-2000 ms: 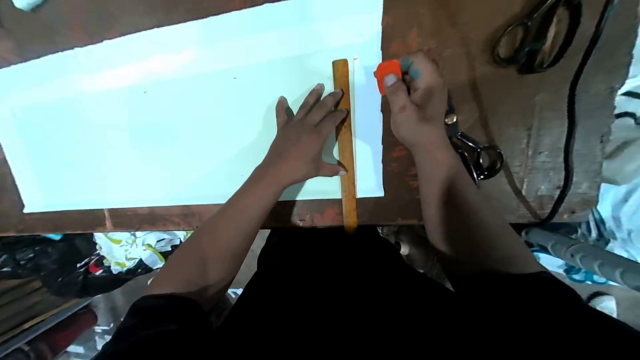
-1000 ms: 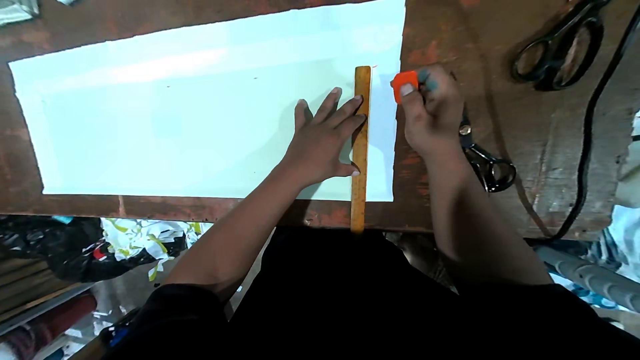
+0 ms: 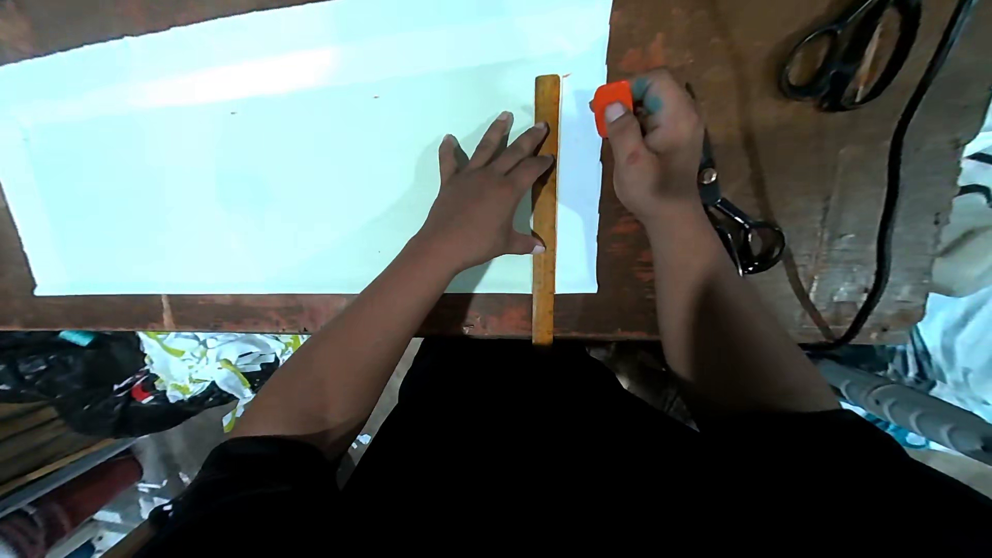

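Observation:
A pale sheet (image 3: 294, 194), whose material I cannot tell, lies flat on a worn brown table (image 3: 845, 194). My left hand (image 3: 484, 198) is spread on it, fingertips and thumb on a wooden ruler (image 3: 545, 209) that lies near the sheet's right end and runs past the table's front edge. A short reddish mark shows by the ruler's top. My right hand (image 3: 659, 139) pinches a small flat orange-red piece (image 3: 612, 107), perhaps tailor's chalk, at the sheet's right edge. Black-handled scissors (image 3: 748, 232) lie partly hidden under my right hand and forearm.
A second pair of black-handled scissors (image 3: 845, 58) lies at the upper right, with a thick black cable (image 3: 891, 178) beside it. Below the table's front edge at left are a black plastic bag (image 3: 101, 403) and white and green scraps (image 3: 221, 364). A grey pipe (image 3: 907, 403) is at lower right.

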